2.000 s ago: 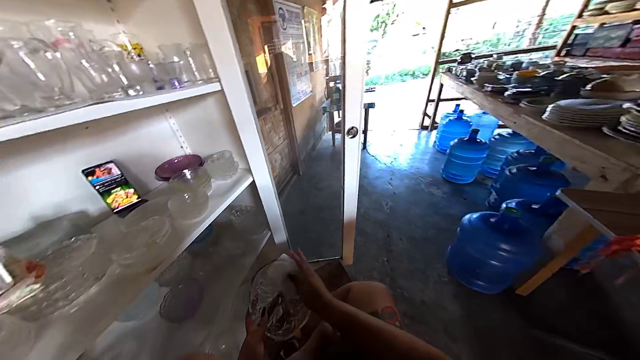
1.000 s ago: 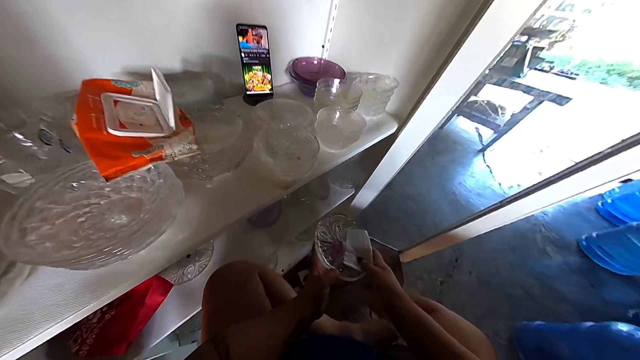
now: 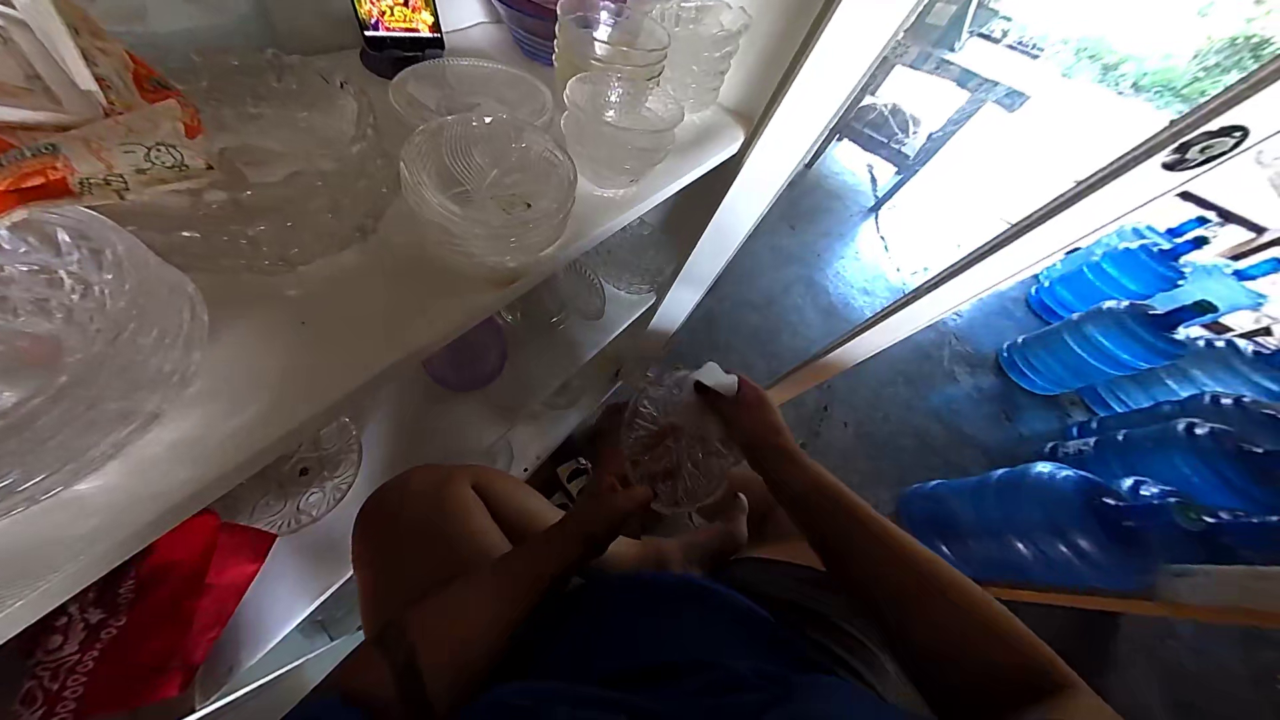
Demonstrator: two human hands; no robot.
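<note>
A clear patterned glass dish is held above my lap, its face turned up toward me. My left hand grips its lower left rim, the fingers partly hidden in shadow. At the upper right rim my right hand presses a white wipe against the glass. On the shelf to the left stand stacked clear glass bowls, smaller ribbed glass bowls and large cut-glass plates.
An orange wipes packet lies on the white shelf, near a propped phone. Lower shelves hold a purple dish, a glass plate and a red bag. Door frames rise ahead; blue water jugs are at right.
The white wipe has moved from the middle of the dish to its upper right rim. Both hands stay at the dish. The view has swung and now sits closer over the shelf.
</note>
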